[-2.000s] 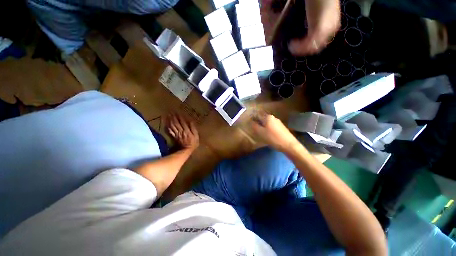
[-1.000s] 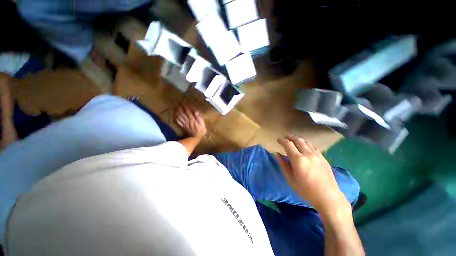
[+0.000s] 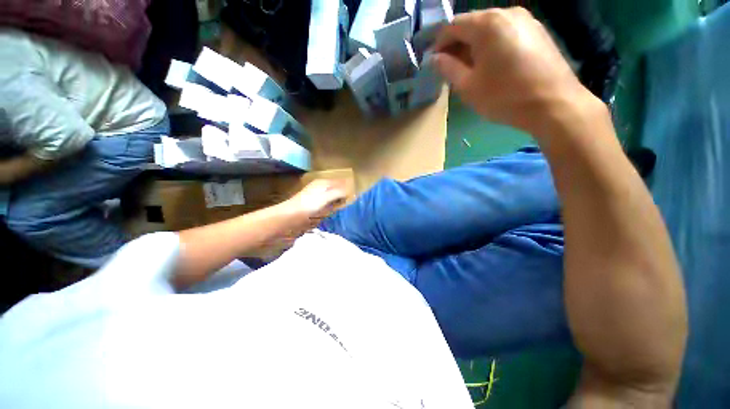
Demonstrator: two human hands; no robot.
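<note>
My right hand (image 3: 500, 68) is at the upper right, with its bent fingertips at the rim of a group of open cartons (image 3: 392, 68). Whether the fingers grip a carton edge or only touch it, I cannot tell. The open cartons are white and grey with flaps up. My left hand (image 3: 324, 196) is small and blurred on the edge of the brown cardboard (image 3: 276, 192); its fingers are not distinct. I see nothing in it.
A closed white carton (image 3: 325, 48) stands left of the open ones. White and pale-blue cartons (image 3: 232, 148) lie in rows at the left. A seated person's jeans (image 3: 72, 208) are beside them. My blue-jeaned knees (image 3: 480, 208) are over the green floor (image 3: 500, 144).
The view has turned to the right, so the cartons appear further left. My right hand has moved from above my knee to the open cartons. My left hand remains on the cardboard.
</note>
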